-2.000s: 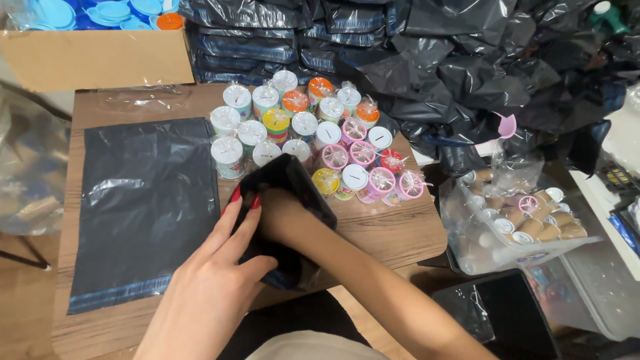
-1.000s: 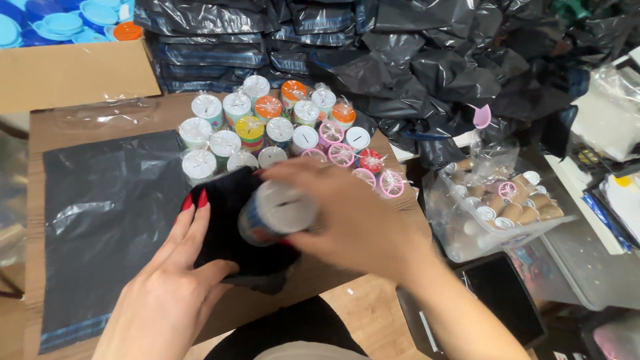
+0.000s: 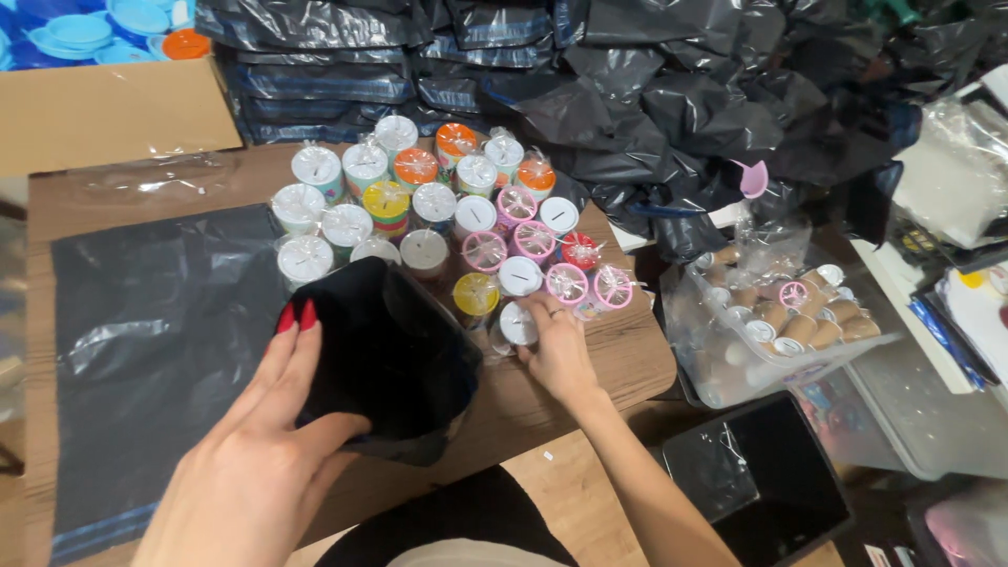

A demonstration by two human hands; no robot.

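Observation:
My left hand (image 3: 272, 433) grips the left rim of a black plastic bag (image 3: 386, 362), its mouth held wide and its inside dark. To the right of the bag, my right hand (image 3: 555, 346) has its fingers around a white-lidded can (image 3: 517, 324) at the near edge of a cluster. The cans stand upright in clear wrap, with white, orange, red, pink and yellow lids (image 3: 476, 294); many white lids have a slot. A flat black plastic bag (image 3: 165, 339) lies on the wooden table at left.
Stacked black bags (image 3: 323, 79) rise behind the cans, with a crumpled heap to their right. A cardboard box (image 3: 118, 118) of plastic lids stands back left. At right are a clear bin (image 3: 756, 370) of cardboard tubes and a black container (image 3: 756, 480) below table height.
A second ago my right hand held a blurred white-lidded can over the bag's mouth; now it is at the cluster's near right edge. The left hand still holds the bag's rim.

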